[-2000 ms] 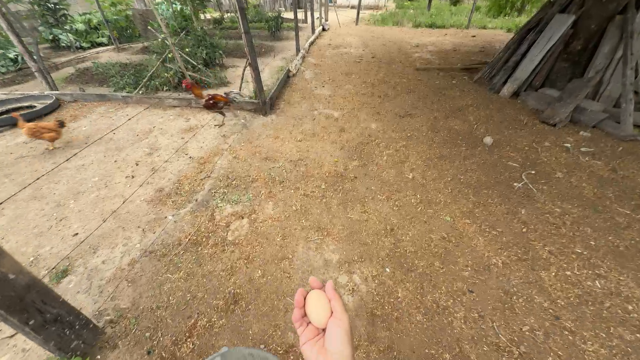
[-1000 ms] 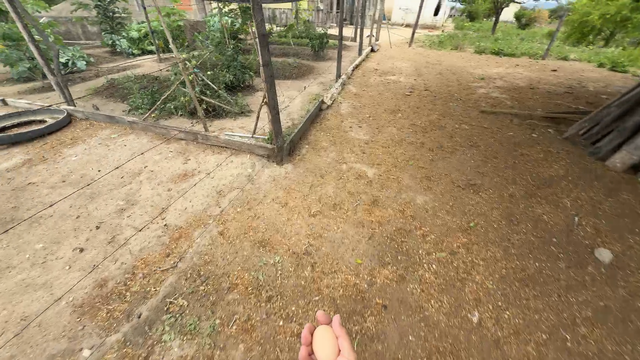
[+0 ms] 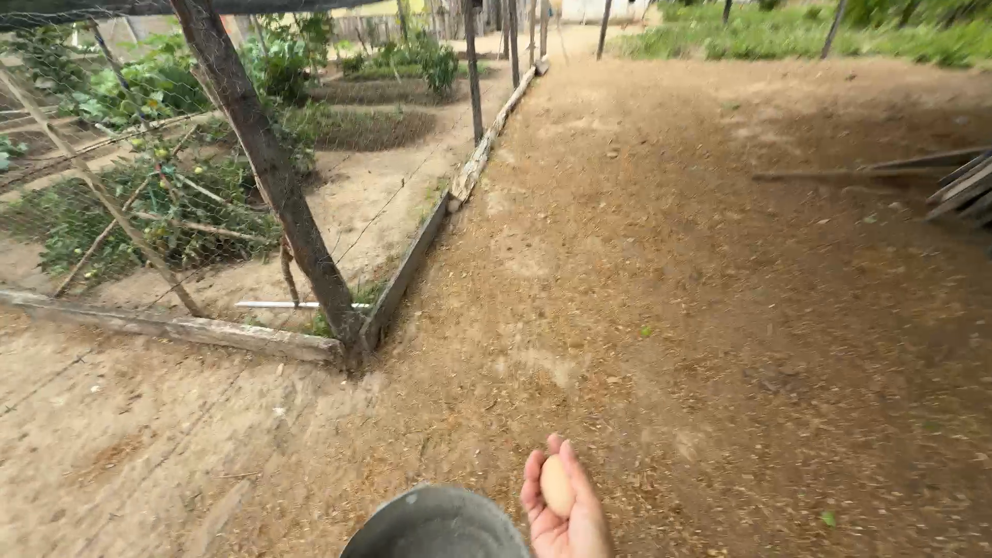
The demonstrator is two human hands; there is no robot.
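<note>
My right hand (image 3: pixel 570 511), at the bottom just right of centre, is cupped palm up with its fingers curled around a light brown egg (image 3: pixel 557 486). Beside it on the left, the round rim and inside of a grey metal container (image 3: pixel 438 527) show at the bottom edge. A narrow gap of ground separates the hand from the container. My left hand is out of view, so whether it holds the container cannot be seen.
A leaning wooden fence post (image 3: pixel 267 163) with wire mesh stands at the garden corner, left. Boards (image 3: pixel 167 325) and logs (image 3: pixel 496 128) edge the garden beds. Planks (image 3: pixel 965 186) lie at the right on the dirt ground (image 3: pixel 682 310).
The view has moved forward toward the garden corner. The rooster and the hen seen two seconds ago are out of view. More of the metal container shows. The egg stays in my right hand.
</note>
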